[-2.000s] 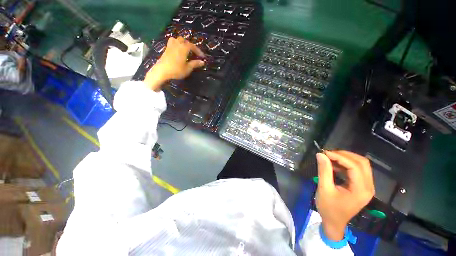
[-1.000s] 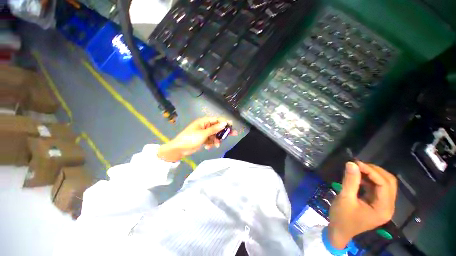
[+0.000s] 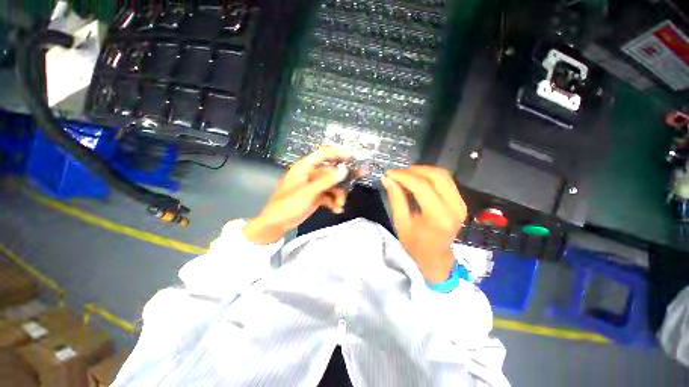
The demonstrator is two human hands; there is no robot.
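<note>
My left hand holds a small dark module between thumb and fingers, just in front of the near edge of the clear blister tray. My right hand, with a blue wrist strap, is close to its right side, thumb and fingertips pinched together towards the module. A thin dark stick showed in these fingers earlier; now it is too small and blurred to make out. The black blister tray lies to the left, its near pockets empty.
A black machine with a white-silver fixture nest stands at right, with red and green buttons on its front edge. A thick black hose hangs at left. Blue bins stand below the bench. Another person's white sleeve shows at far right.
My left hand went from the black tray to in front of my body, now holding the module. My right hand moved left to meet it. The view has turned and shifted.
</note>
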